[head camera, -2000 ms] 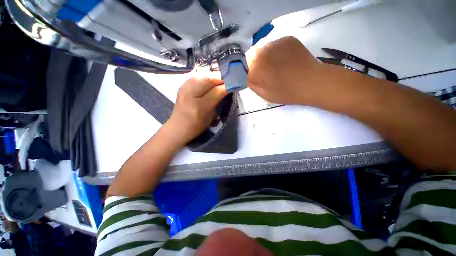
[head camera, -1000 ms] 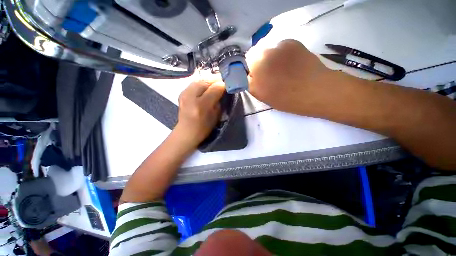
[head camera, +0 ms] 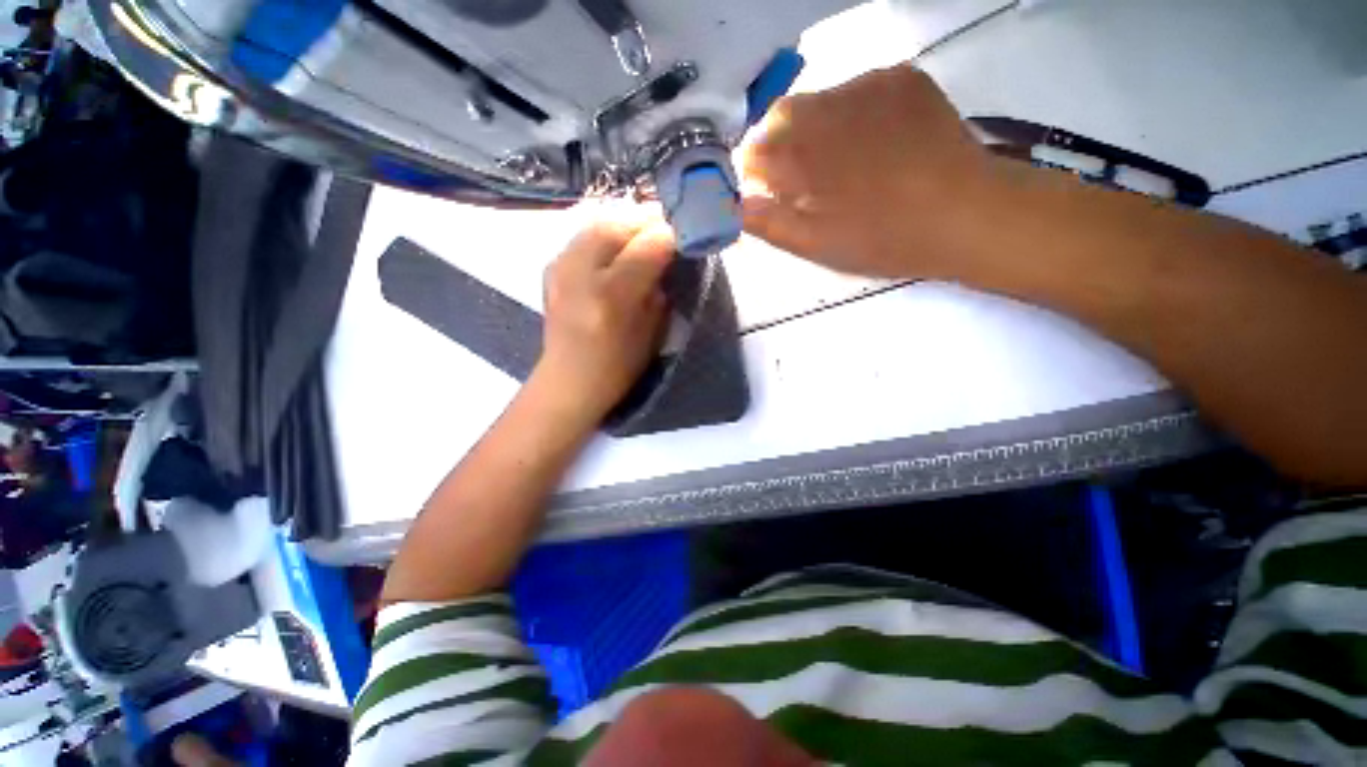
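A dark grey fabric strip [head camera: 708, 375] lies looped on the white table under and beside my left hand, one end pointing to the upper left. My left hand [head camera: 603, 307] grips the strip just below the needle area. My right hand [head camera: 855, 173] is closed right of the grey-blue round attachment [head camera: 702, 207]; its fingertips are close to the foot, and what they hold is hidden. The sewing machine head [head camera: 435, 90] spans the top. Glare and the attachment hide the needle and the strip's end there.
Black thread snips [head camera: 1102, 162] lie right of the machine, partly behind my right forearm. Dark grey strips [head camera: 263, 330] hang over the table's left side. A measuring tape [head camera: 900, 477] runs along the front edge. A blue bin [head camera: 607, 607] is below. A checked strip [head camera: 1339, 237] is at far right.
The view has shifted slightly. My right hand has moved slightly up and covers part of the snips. My left hand stays on the strip near the needle area.
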